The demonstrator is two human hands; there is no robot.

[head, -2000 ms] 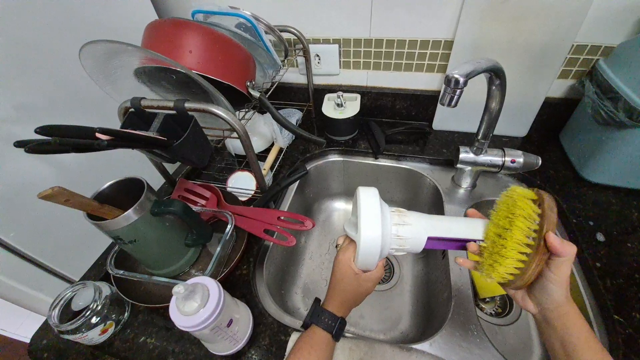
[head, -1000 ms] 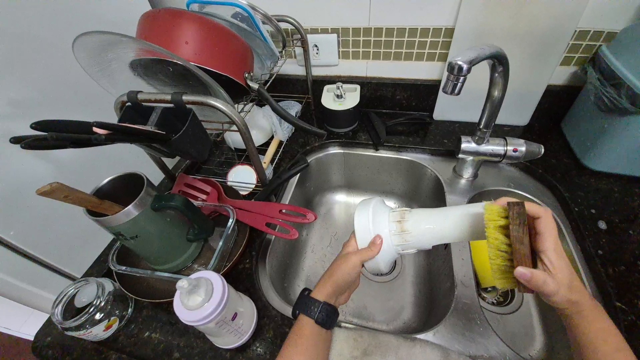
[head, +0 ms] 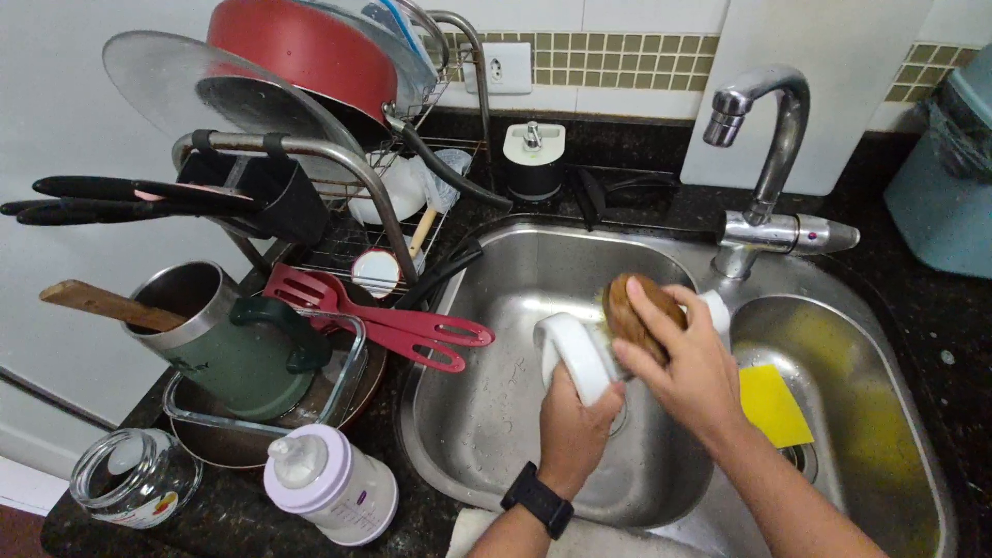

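Over the large steel sink basin, my left hand grips a white plastic tubular part by its wide, ring-shaped end. My right hand holds a scrub brush with a wooden back, its bristles turned down against the white part and mostly hidden. The part's narrow end shows to the right, behind my right fingers. A yellow sponge cloth lies in the small basin, right of my right forearm.
Left of the sink stand a baby bottle, a glass jar, a green mug and red slotted utensils. Behind are a dish rack with a red pot, a soap dispenser and the chrome faucet.
The brush has moved left along the white part towards its wide end, and its wooden back now faces up. My left hand still holds the part's wide end.
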